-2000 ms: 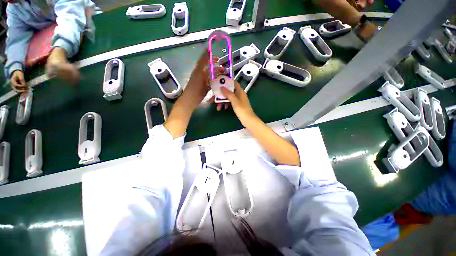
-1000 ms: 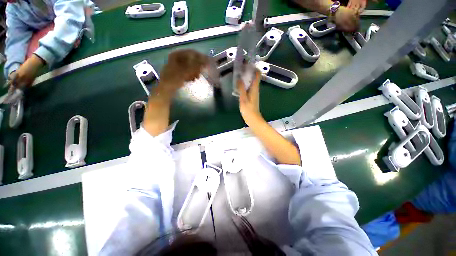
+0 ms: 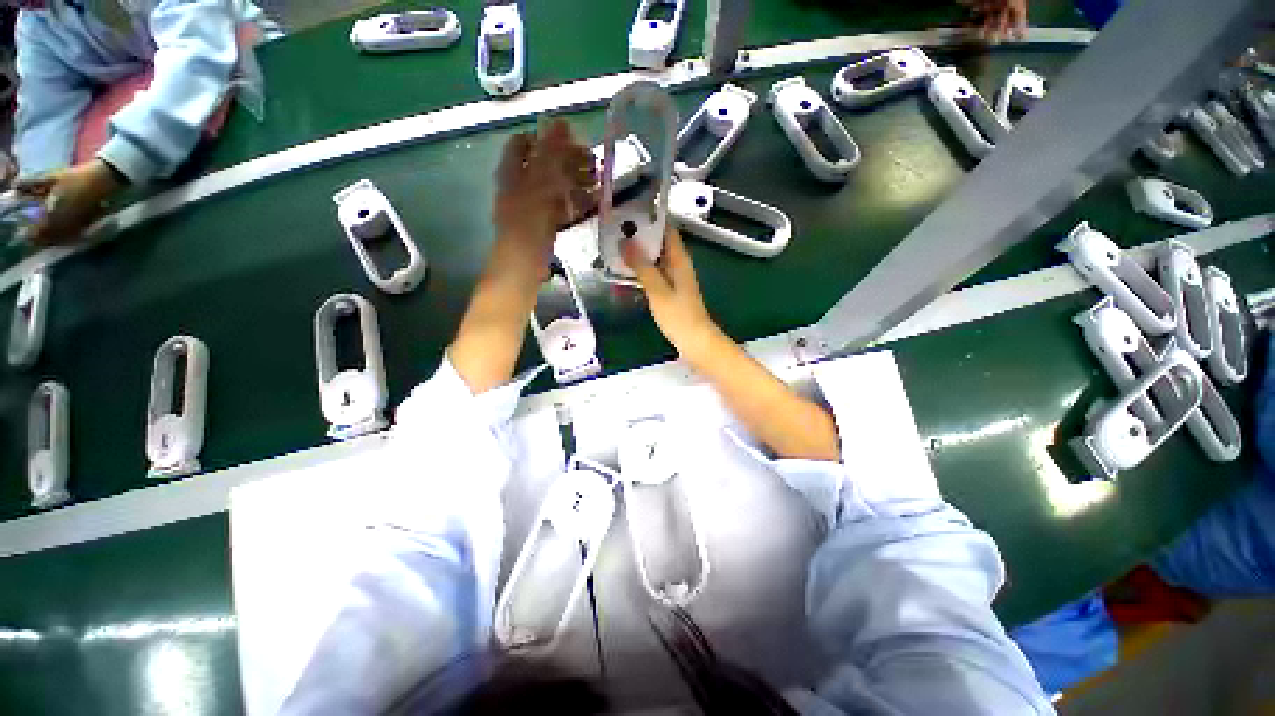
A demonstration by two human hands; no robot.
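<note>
A white oval-loop unit (image 3: 636,168) stands upright over the belt, its wide base end with a dark round dot low down. Its loop is unlit. My right hand (image 3: 657,266) grips the base end, thumb on the front. My left hand (image 3: 543,175) is just left of the unit, fingers raised and somewhat blurred; whether it holds a small part cannot be told. Two more units, a left one (image 3: 558,557) and a right one (image 3: 666,518), lie side by side on the white board (image 3: 322,560) close to my body, with a thin dark cable between them.
Many similar units lie on the green belt (image 3: 462,350) around my hands. A loose pile of units (image 3: 1147,413) lies on the green surface at right. A slanting grey post (image 3: 1007,196) stands right of my hands. Another person's sleeve (image 3: 168,112) shows at upper left.
The loop glowing pink two seconds ago now shows plain white. My right hand moved slightly left since one second ago, with a unit in it. Belt units near the middle shifted left; one lies below my left hand.
</note>
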